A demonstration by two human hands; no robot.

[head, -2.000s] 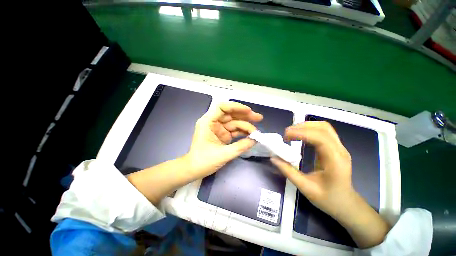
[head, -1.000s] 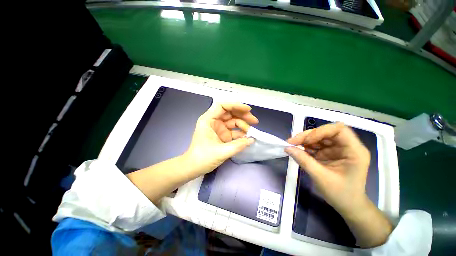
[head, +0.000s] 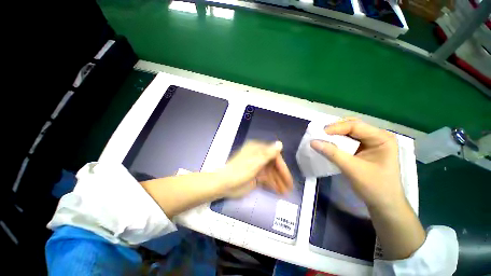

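My right hand holds a folded white wiping cloth between thumb and fingers, over the gap between the middle and right tablets. My left hand is blurred, empty, fingers apart, above the middle tablet. That tablet lies back up, with two lens rings at its top left corner and a white barcode label at its lower right. The left tablet shows its back and lenses. The right tablet is partly hidden by my right hand and the cloth. All three lie in a white foam tray.
A green conveyor belt with a pale rail runs behind the tray. A translucent white bottle stands right of the tray. A black rack is at the left. Another white tray with dark items lies beyond the belt.
My left hand has let go of the cloth and moved down over the middle tablet. The cloth is now only in my right hand, bunched. The view has shifted slightly.
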